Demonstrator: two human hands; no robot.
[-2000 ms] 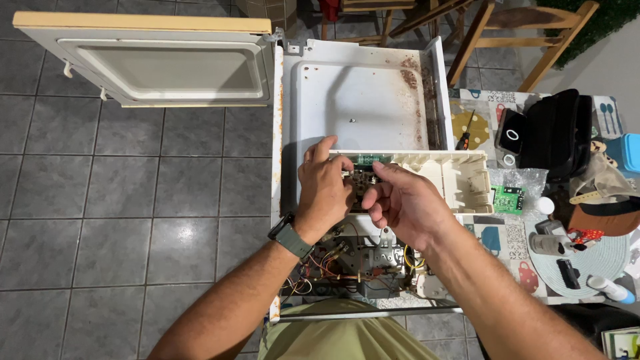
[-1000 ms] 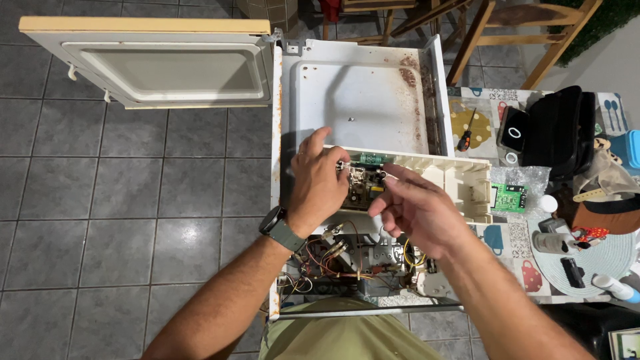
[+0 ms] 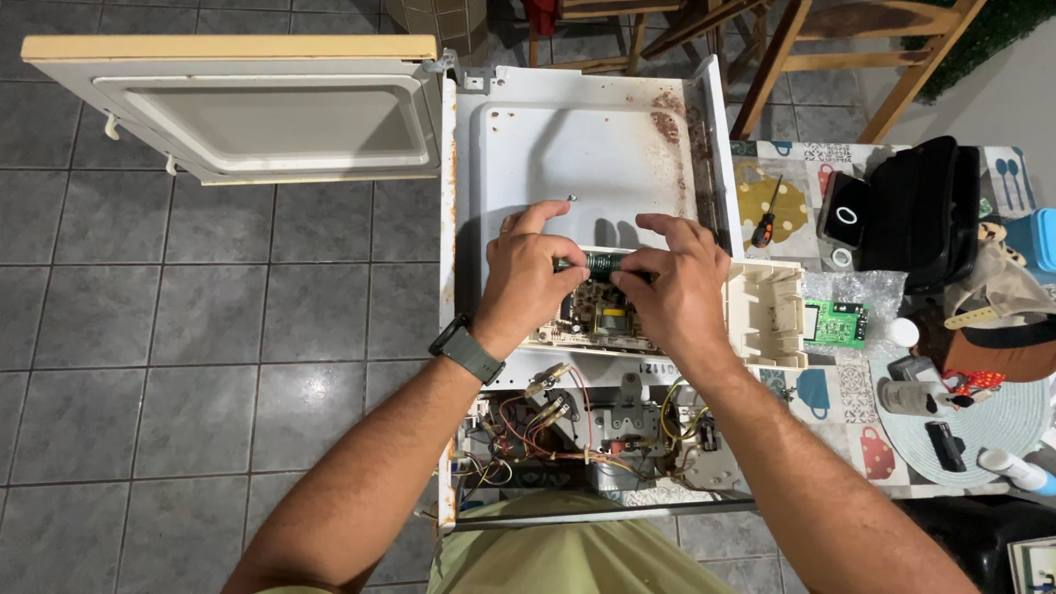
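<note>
Both hands pinch a small dark green board [image 3: 604,263] along the upper edge of a cream plastic housing [image 3: 766,318]. My left hand [image 3: 532,268] holds its left end between thumb and forefinger; my right hand [image 3: 678,285] holds the right end. Below the fingers, a circuit board [image 3: 612,320] with a yellow-wrapped component and small parts lies in the housing. The housing rests across the white metal casing [image 3: 594,148] of an opened appliance. Nearer my body, coloured wires [image 3: 577,445] run among metal parts. The exact grip under the fingertips is partly hidden.
The appliance's door [image 3: 247,115] stands open at the left. On the patterned tablecloth at right are a screwdriver [image 3: 768,221], a phone [image 3: 846,206], a black case [image 3: 917,206], a green circuit board [image 3: 836,323] on bubble wrap and a round placemat [image 3: 965,412] with small items.
My right hand has come in to the right end of the green board and closed its fingers on it. My left hand has also shifted its grip at the left end.
</note>
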